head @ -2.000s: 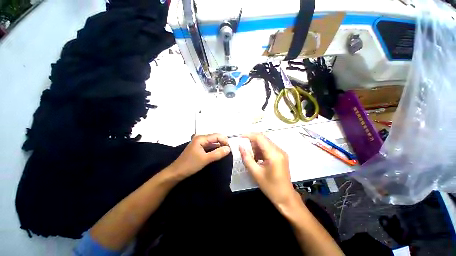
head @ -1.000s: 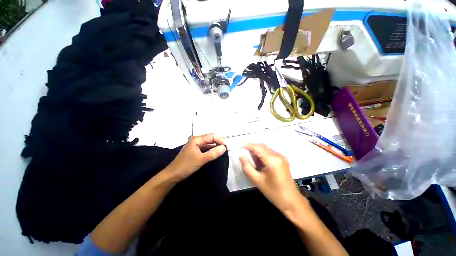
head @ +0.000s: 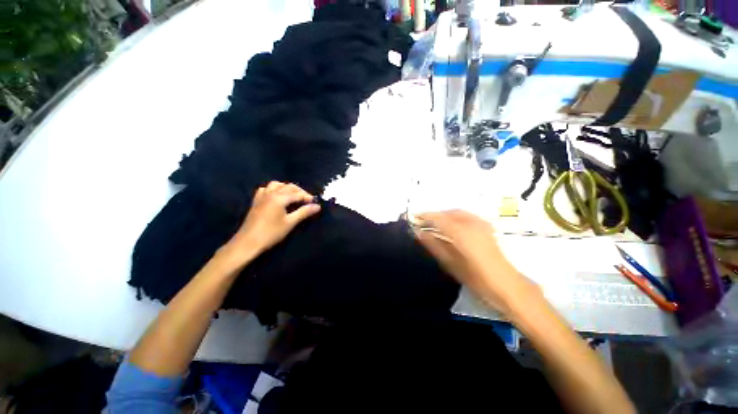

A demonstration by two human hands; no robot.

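A black garment piece point(head: 356, 263) lies across the table's front part in front of the sewing machine. My left hand point(head: 279, 214) grips its upper edge with the thumb and fingers, close to the heaped black garment pile point(head: 283, 105). My right hand point(head: 453, 242) is at the piece's right end, below and left of the needle area, with its fingertips on the fabric edge. Thin pale lines show across the right fingers; I cannot tell what they are. The machine's tension dial point(head: 487, 154) is above my right hand.
Yellow-handled scissors point(head: 586, 202) lie right of the needle area, before tangled black strips point(head: 639, 170). A blue pen point(head: 645, 271), an orange pen point(head: 647, 289) and a purple box point(head: 692, 255) are at the right. A brown cardboard piece point(head: 672, 97) rests against the machine head. Plants point(head: 48, 48) stand far left.
The view has swung left, so the machine and scissors appear further right. My hands have moved apart, the left towards the pile, and the garment piece is now spread between them.
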